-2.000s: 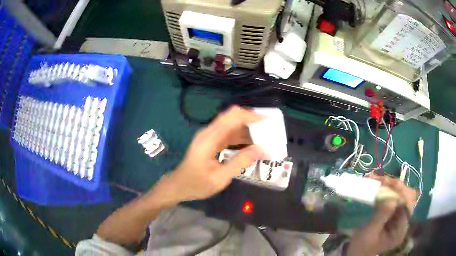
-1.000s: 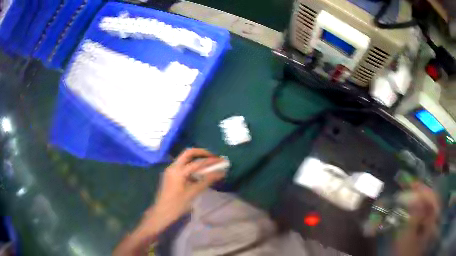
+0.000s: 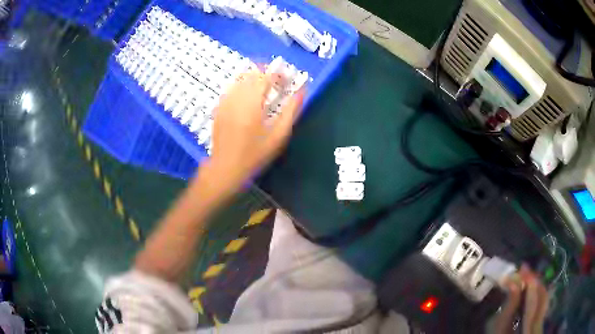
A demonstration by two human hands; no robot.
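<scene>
My left hand is over the right side of the blue tray, thumb and fingers around white chargers at the end of the rows; the exact grip is partly hidden. My right hand, small and blurred at the lower right, holds a white charger at the right end of the white socket strip. The strip sits on the black fixture box, which shows a red light. Three white chargers lie in a line on the green mat.
A black cord crosses the mat. A beige vented box with a blue display stands behind, with a second lit meter at the right edge. More blue trays are at the upper left. Yellow-black tape marks the floor.
The view has swung left. My left hand has moved from beside the fixture, carrying a white piece, across to the tray. My right hand has brought a charger to the socket strip's right end.
</scene>
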